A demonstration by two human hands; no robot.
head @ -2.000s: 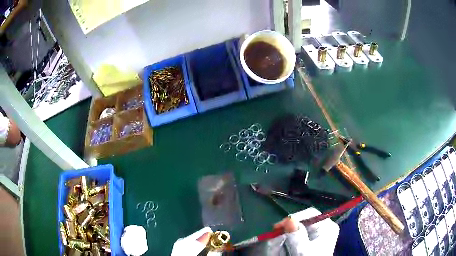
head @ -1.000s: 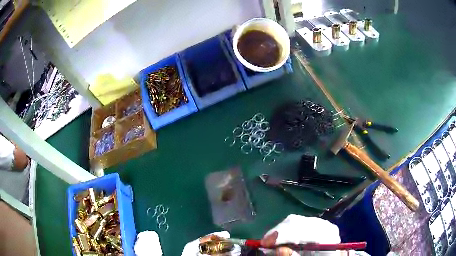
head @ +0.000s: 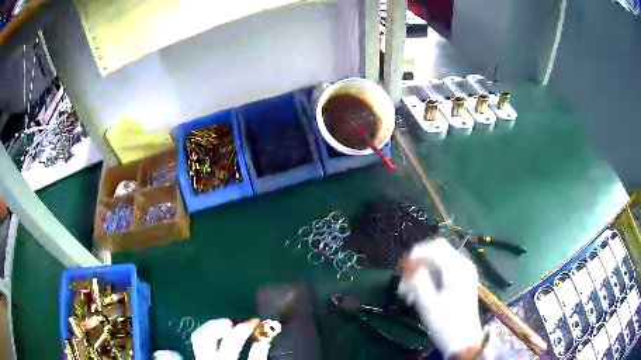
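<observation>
My left hand [head: 228, 339], white-gloved with bare fingertips, is at the bottom edge, partly cut off. It holds a brass hub [head: 268, 328] over the left edge of the dark grey assembly block [head: 288, 309]. My right hand [head: 443, 292], gloved and blurred, is above the near right side of the dark ring pile [head: 386, 228]; whether its fingers hold anything cannot be told. The red-handled brush [head: 381, 156] leans in the white grease tub [head: 351, 116].
Silver rings [head: 329, 239] lie left of the pile. Pliers [head: 372, 308] and a hammer [head: 513, 320] lie nearby. A blue hub bin [head: 105, 316] and divided box [head: 144, 200] are left. Panels stand rear right [head: 427, 121] and lie at the right edge [head: 587, 295].
My right hand has let go of the red brush, which now stands in the tub, and has moved up to the ring pile. My left hand still holds the brass hub, now farther left.
</observation>
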